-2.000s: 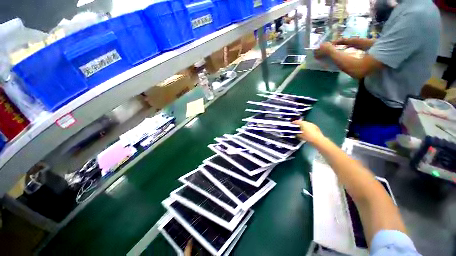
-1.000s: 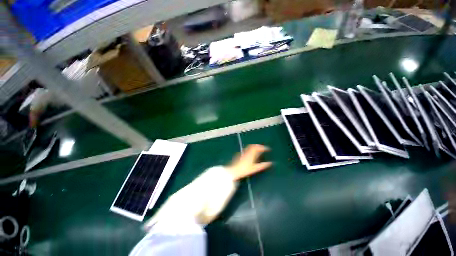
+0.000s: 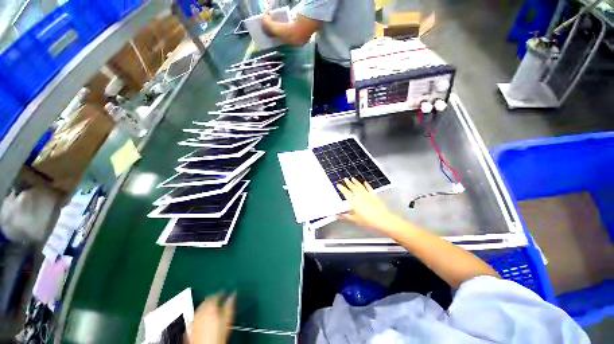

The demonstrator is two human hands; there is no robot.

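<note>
A dark-faced solar panel point(image 3: 350, 163) and a white-backed panel point(image 3: 313, 186) overlap at the left side of the test box point(image 3: 431, 238), reaching over its rim. My right hand point(image 3: 367, 207) holds the dark panel's near edge, fingertips spread on its face and thumb near the white panel's corner. My left hand point(image 3: 214, 321) is blurred at the bottom edge, beside another panel point(image 3: 161, 321) cut off by the frame; its grip is unclear. A fanned row of white-bordered panels point(image 3: 205, 230) lies on the green bench point(image 3: 269, 269).
The bench meter point(image 3: 402, 79) stands at the box's far edge. Red and dark leads point(image 3: 441, 158) hang onto the grey top. A blue crate point(image 3: 559, 151) with a brown liner point(image 3: 572, 235) is on the right. A coworker point(image 3: 343, 27) stands beyond, handling a white piece.
The view has swung right from the bench to the test box. My right hand now shows on the overlapping panels. My left hand, earlier open over the bench, is now at the lower edge beside a panel.
</note>
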